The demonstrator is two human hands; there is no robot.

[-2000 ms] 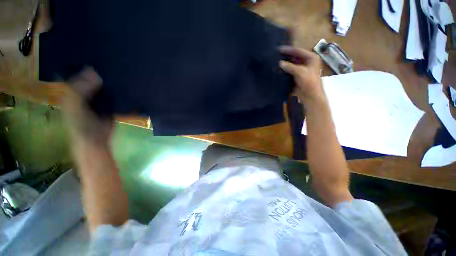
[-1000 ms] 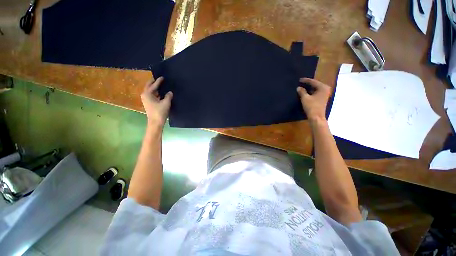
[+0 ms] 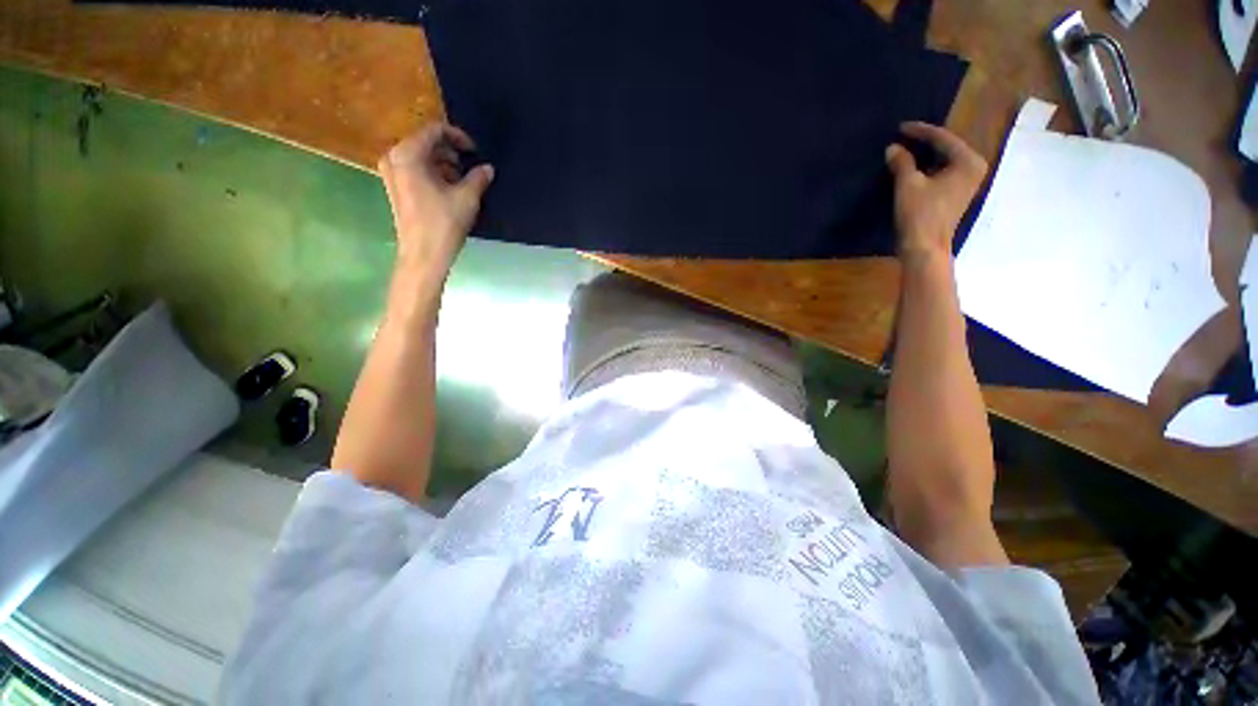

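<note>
A navy-black sleeve panel (image 3: 676, 131) lies spread over the brown wooden table, its lower edge reaching past the table's front edge. Its top runs out of the picture; a small tab shows at the upper right. My left hand (image 3: 435, 190) pinches its left edge and my right hand (image 3: 938, 182) pinches its right edge. Right of my right hand, a white paper sleeve pattern (image 3: 1097, 248) lies on dark cloth (image 3: 1028, 361).
A silver metal weight with a handle (image 3: 1097, 76) stands at the upper right. White cut pieces (image 3: 1214, 421) lie at the right rim. The wooden table edge (image 3: 248, 124) runs slantwise. Left below are the green floor, two dark shoes (image 3: 283, 393) and pale sheeting (image 3: 104, 448).
Two seconds ago the panel was held further left and blurred, over other cloth. Since one second ago the view has tipped down, so panel and table sit higher; both hands keep hold.
</note>
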